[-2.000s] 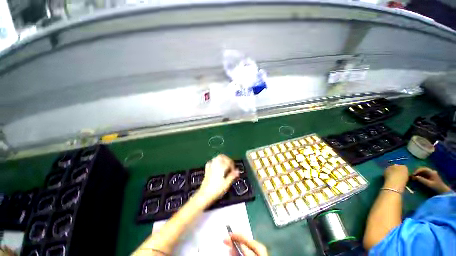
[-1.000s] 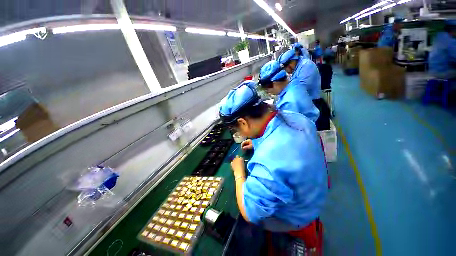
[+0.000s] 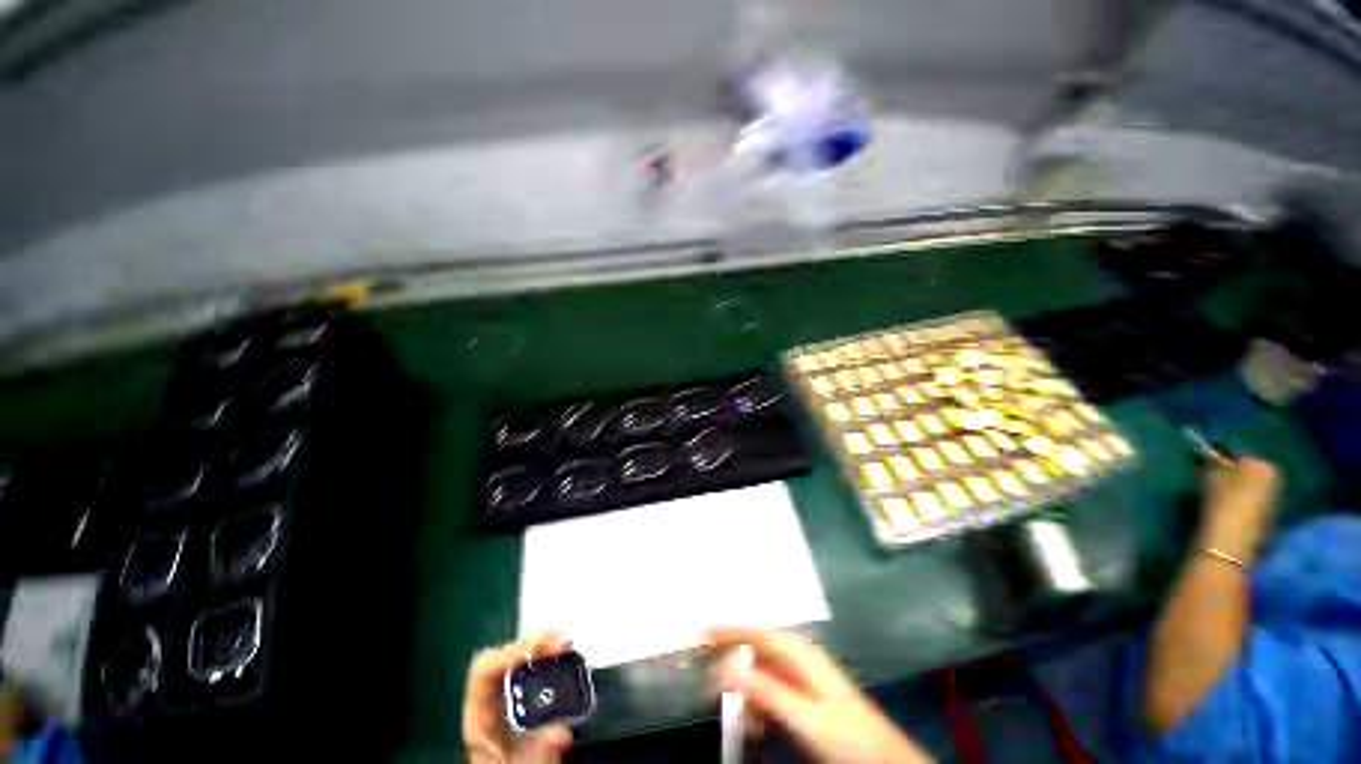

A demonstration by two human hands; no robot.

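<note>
My left hand (image 3: pixel 490 702) holds a watch housing (image 3: pixel 549 691), black inside with a silvery rim, at the bottom of the view below the white paper sheet (image 3: pixel 672 575). My right hand (image 3: pixel 799 690) holds a thin pale tool (image 3: pixel 733 709), likely the tweezers, blurred and pointing down, to the right of the housing and apart from it. A black foam tray (image 3: pixel 642 494) with two rows of pockets lies beyond the paper.
Stacked foam trays (image 3: pixel 336 552) stand at left. A clear blister tray (image 3: pixel 914 525) with yellow-gold pieces (image 3: pixel 970 396) lies at right, a wire spool (image 3: pixel 1057 555) below it. A neighbour's arm (image 3: pixel 1212 597) is at far right. A plastic bag (image 3: pixel 806 120) hangs at the back.
The view swung right along the line and came back to the bench. The hand that was over the foam tray is now back near the body; a housing is now held in my left hand.
</note>
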